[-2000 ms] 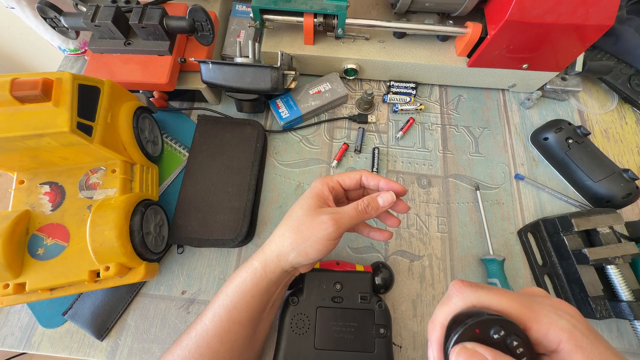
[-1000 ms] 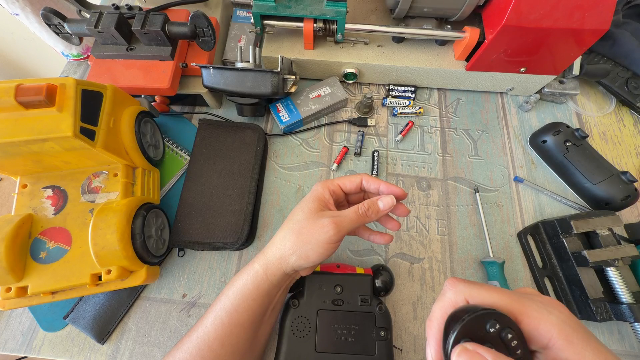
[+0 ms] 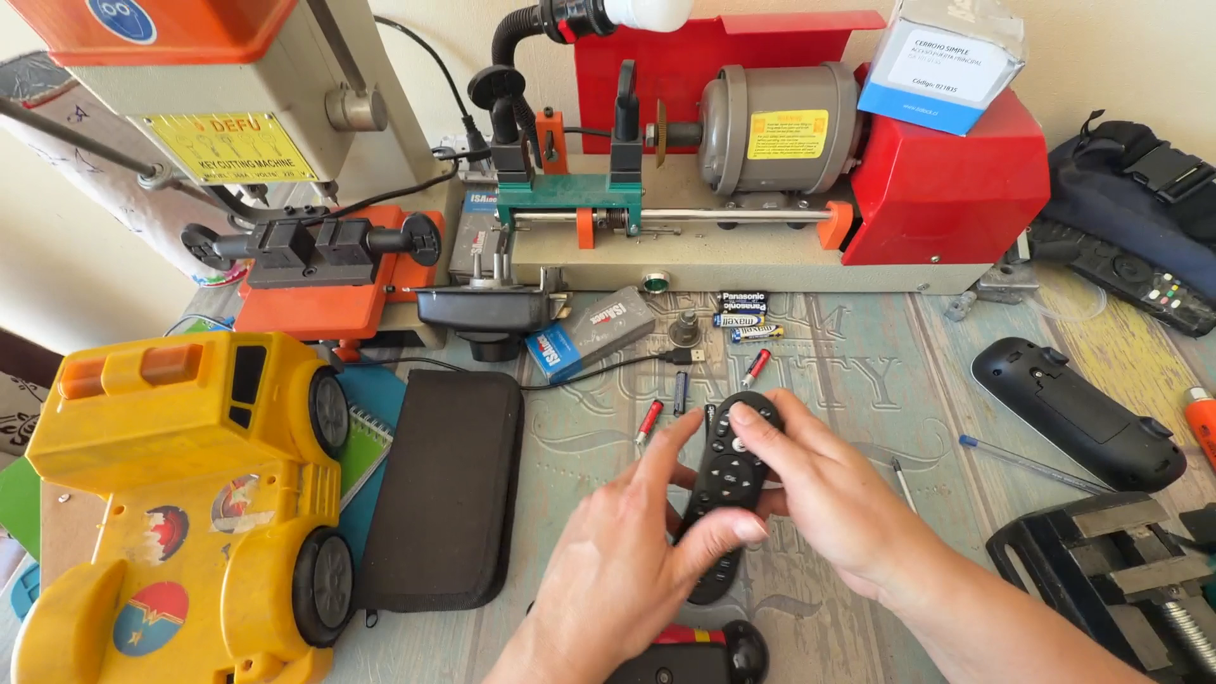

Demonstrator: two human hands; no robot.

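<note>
A black remote control [image 3: 730, 475] is held between my two hands, buttons facing up. My left hand [image 3: 617, 551] grips its left side and lower part, thumb across the lower keys. My right hand [image 3: 826, 484] holds the upper right side, with the thumb near the top buttons. Just beyond lie small red batteries [image 3: 650, 419] and a dark one [image 3: 680, 392]. Several larger batteries [image 3: 741, 313] sit farther back. Below my hands, a black device with a red and yellow edge [image 3: 693, 660] is partly hidden by my left hand.
A yellow toy truck [image 3: 190, 475] and black zip case [image 3: 442, 494] stand left. Key cutting machines [image 3: 570, 190] line the back. At right are a black game controller [image 3: 1073, 408], a pen [image 3: 1031, 463], a metal vise [image 3: 1111, 560] and a screwdriver shaft [image 3: 902, 483], its handle hidden behind my right arm.
My right hand has brought the remote from the lower right to the middle, and my left hand, earlier holding nothing, now grips it too. The view has tilted up.
</note>
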